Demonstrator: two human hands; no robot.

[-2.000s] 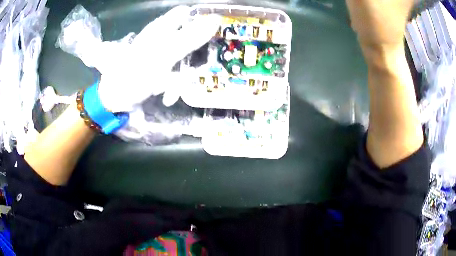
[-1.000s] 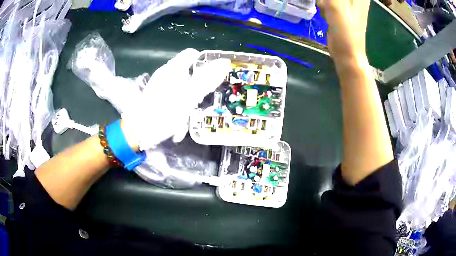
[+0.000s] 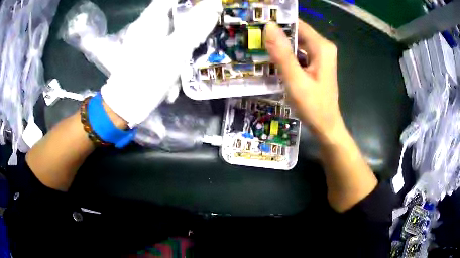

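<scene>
A white power strip housing (image 3: 242,90), cut off by the top edge, shows a green circuit board, yellow block, blue components and brass contacts. My left hand (image 3: 159,55), in a white glove with a blue wrist band, holds its left side. My bare right hand (image 3: 312,80) is at its right side, thumb over the board, fingers behind the right wall. No tool shows in it. A second open housing (image 3: 261,136) lies just below on the dark green mat (image 3: 166,181), its white cord leading left into a clear plastic bag (image 3: 171,126).
Bagged white cords (image 3: 20,65) are heaped at the far left. Stacked white housings (image 3: 428,63) and more bagged cords (image 3: 434,131) line the right. Clear-wrapped board assemblies (image 3: 416,227) lie at lower right. A small white plug (image 3: 53,92) is left of my wrist. A grey bar (image 3: 428,25) crosses upper right.
My right hand has come down from the top right onto the housing's right side. My left hand still holds the housing. The view has shifted, so the housings sit higher than a second ago.
</scene>
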